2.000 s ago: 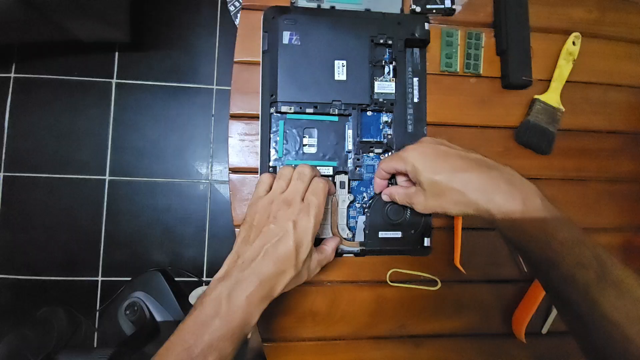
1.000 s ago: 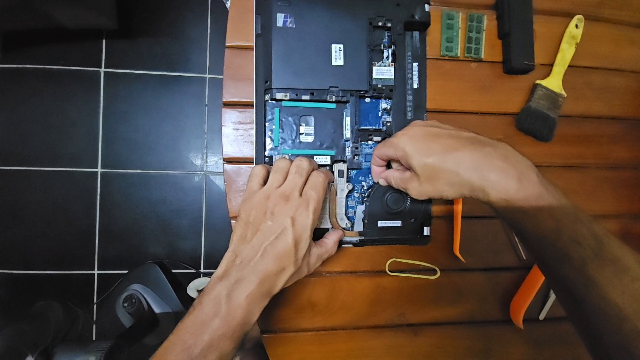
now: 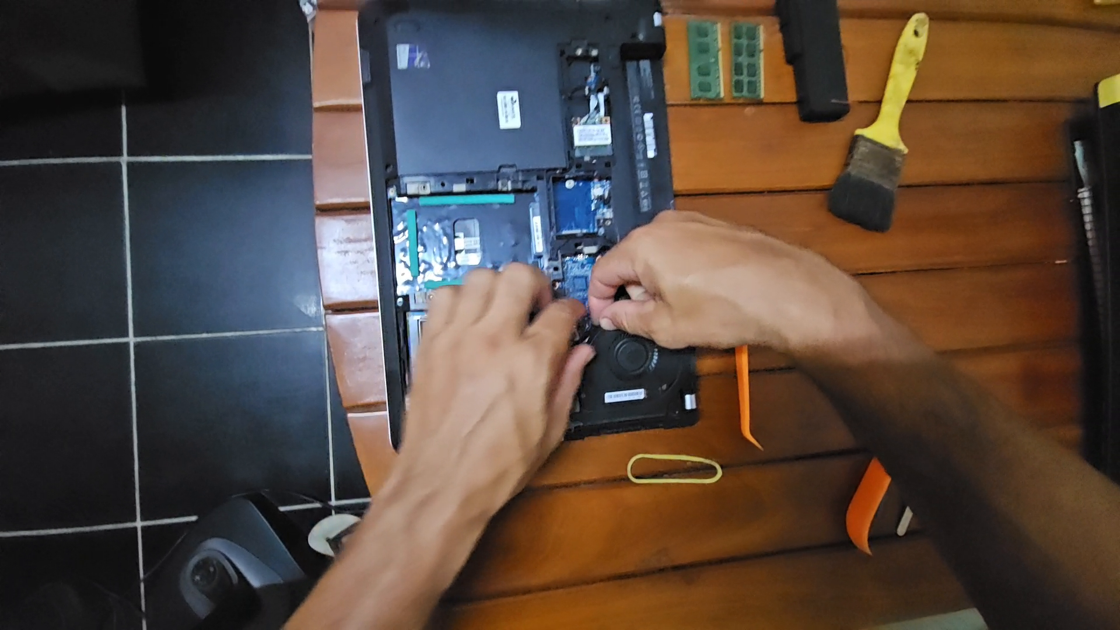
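A laptop (image 3: 477, 96) lies bottom up on a slatted wooden table, with its lower bays and blue circuit board (image 3: 577, 273) exposed. My left hand (image 3: 494, 363) lies over the laptop's lower part, its thumb and index finger close to the edge of the black cooling fan (image 3: 632, 354). Directly beside them, my right hand (image 3: 691, 284) has its thumb and index fingertip pinched together at the fan's upper edge. Whatever may be between those fingertips is hidden. The heat pipe is covered by my left hand.
Two green memory modules (image 3: 704, 59), a black laptop battery (image 3: 815, 61) and a paintbrush (image 3: 879, 140) with a yellow handle lie right of the laptop. Nearer are a yellow rubber band (image 3: 674, 469) and orange pry tools (image 3: 866, 507). Dark floor tiles (image 3: 219, 420) border the table's left edge.
My left hand has shifted right, from over the heat pipe to the fan's edge, and its fingertips now meet my right hand's. My right hand stays near the same place on the laptop.
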